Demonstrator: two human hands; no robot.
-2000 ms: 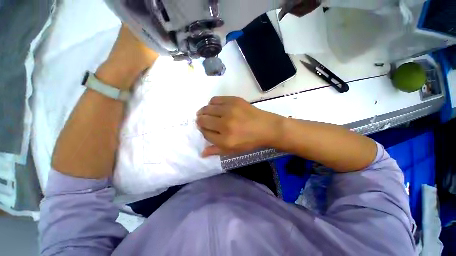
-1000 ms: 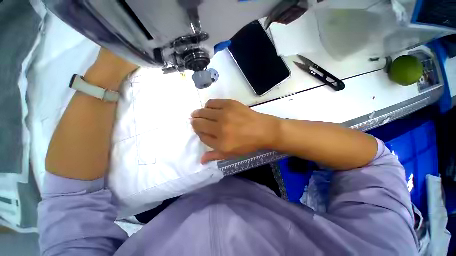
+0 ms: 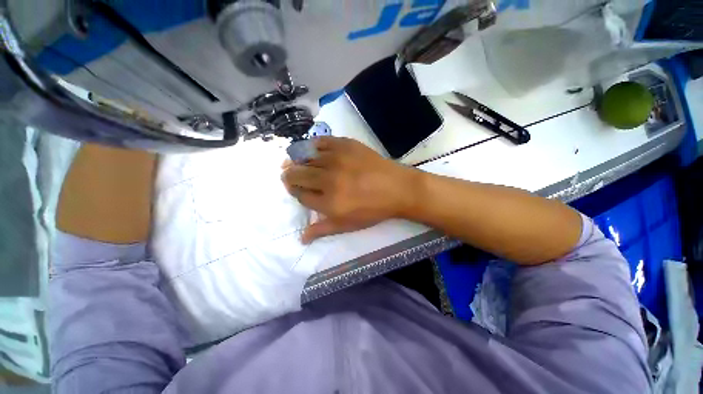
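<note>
A white fabric panel (image 3: 231,254) with faint stitched lines lies under the sewing machine head (image 3: 331,46) and hangs over the table's front edge. My right hand (image 3: 339,185) has curled fingers on the panel's right edge, thumb apart, fingertips beside the round grey disc (image 3: 302,150) near the presser foot. Its palm side is hidden. My left forearm reaches under the machine head, which hides my left hand. The needle area is partly hidden by metal parts and glare.
A smartphone (image 3: 395,108) and black thread snips (image 3: 489,118) lie right of the needle. A green round fruit (image 3: 626,105) sits by a small tray at far right. A grey ruler strip (image 3: 378,265) runs along the table front. A blue crate (image 3: 632,231) is below. Grey fabric (image 3: 15,200) lies at left.
The machine head fills more of the view and now covers my left hand and watch. My right hand has moved up to the grey disc, and the fabric's folds have shifted.
</note>
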